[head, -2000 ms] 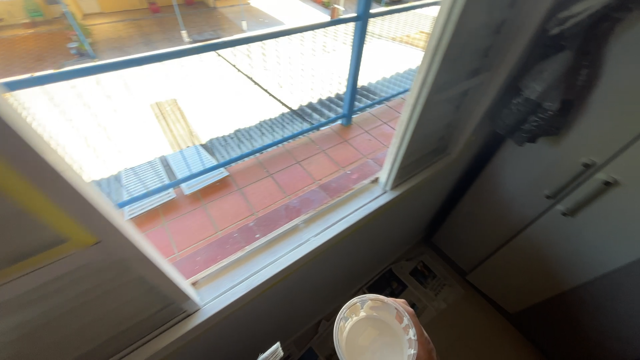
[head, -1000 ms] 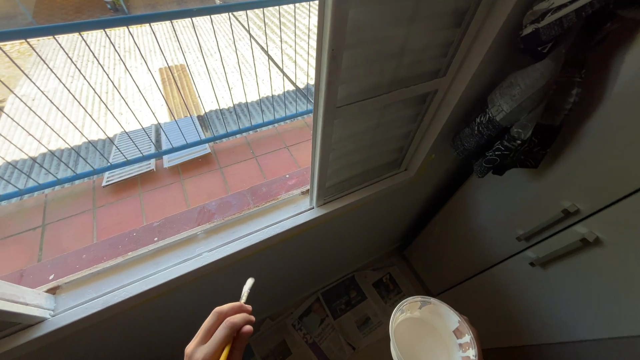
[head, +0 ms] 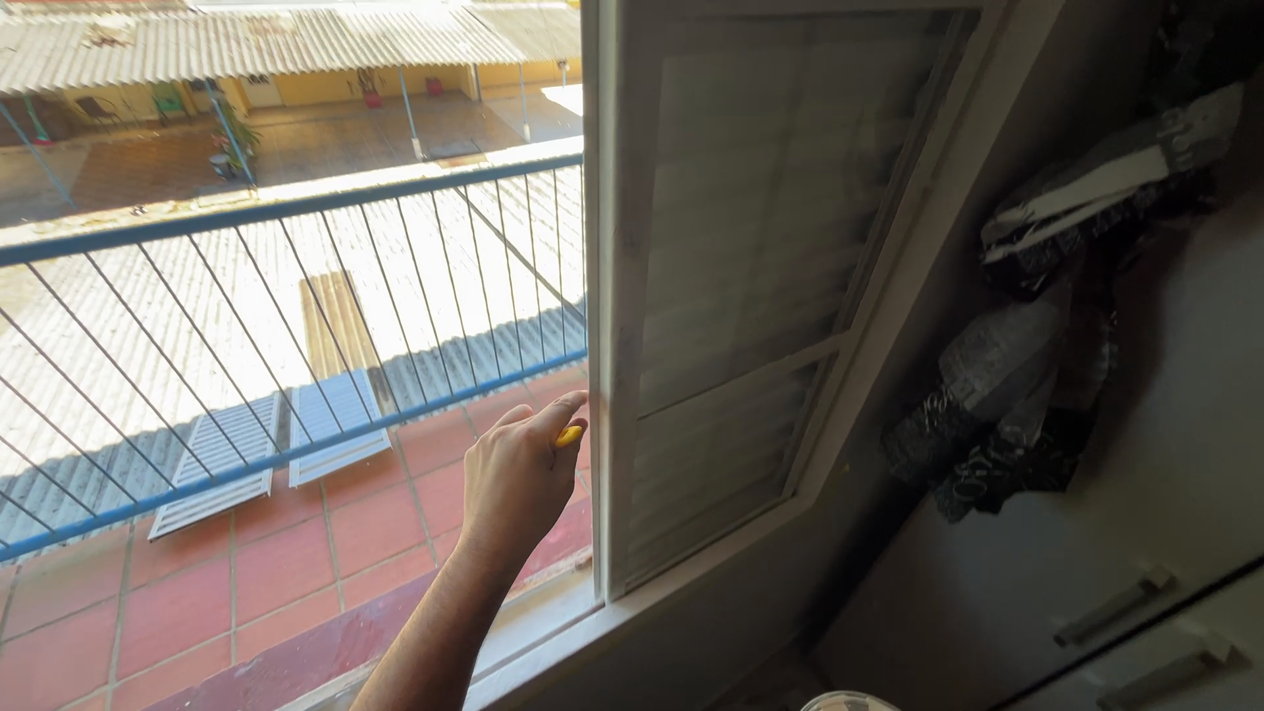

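My left hand [head: 518, 454] reaches up from the bottom of the view, its fingers closed around a brush with a yellow handle [head: 568, 435]. Only a short piece of that handle shows; the bristles are hidden. The fingertips are at the outer edge of the white window sash [head: 607, 296], seemingly touching it. At the bottom edge, right of centre, the rim of a clear plastic tub [head: 847, 701] just enters the picture. My right hand is out of view.
Left of the sash, beyond the white sill [head: 538, 617], are red tiles [head: 380, 523] and a blue metal railing [head: 296, 207]. Dark plastic bags [head: 1007, 395] hang on the right, above cabinet handles [head: 1116, 604].
My left hand with the brush has moved up from below the sill to the sash edge. The tub, held in my right hand before, now shows only its rim. The view has shifted.
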